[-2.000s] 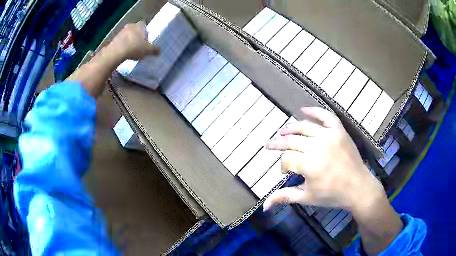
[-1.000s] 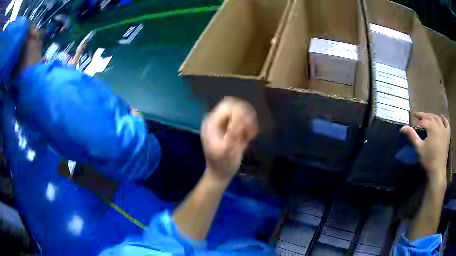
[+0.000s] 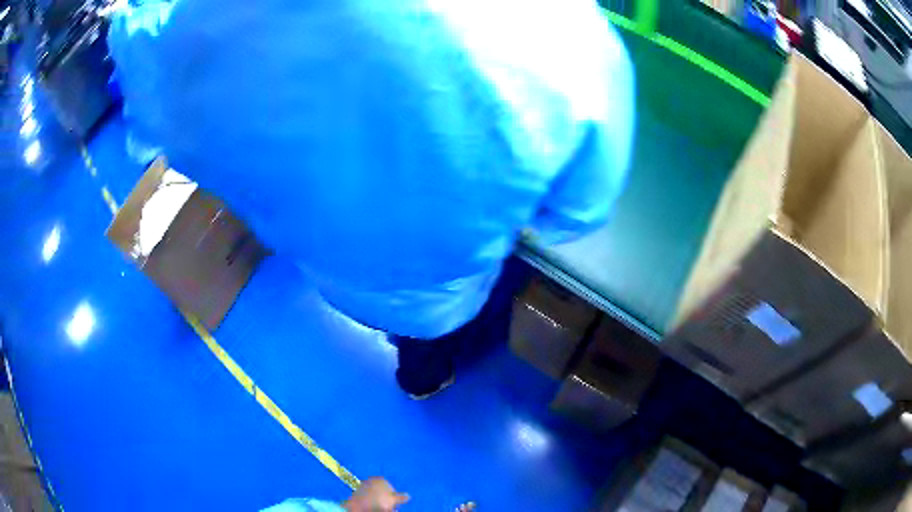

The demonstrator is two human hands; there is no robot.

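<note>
My left hand (image 3: pixel 376 495) is small and cut off by the bottom edge, beside its light blue sleeve; its fingers are only partly visible and I cannot tell whether it holds anything. My right hand cannot be made out. Tall open brown shipping cartons stand in a row at the right. The nearest carton (image 3: pixel 715 340) shows its inner walls and no boxes in the visible part. White carton labels (image 3: pixel 772 322) are on the outer sides.
A coworker in a light blue smock (image 3: pixel 400 150) stands bent at the green-topped bench (image 3: pixel 640 230). Brown cartons (image 3: pixel 548 325) are under the bench. Filled cartons (image 3: pixel 665 480) stand on the floor at lower right. A carton with white contents (image 3: pixel 205 260) is on the blue floor at left.
The view has swung left, so the cartons shift right and the coworker fills the middle. My left hand drops to the bottom edge. My right hand, earlier on a carton rim, has left view.
</note>
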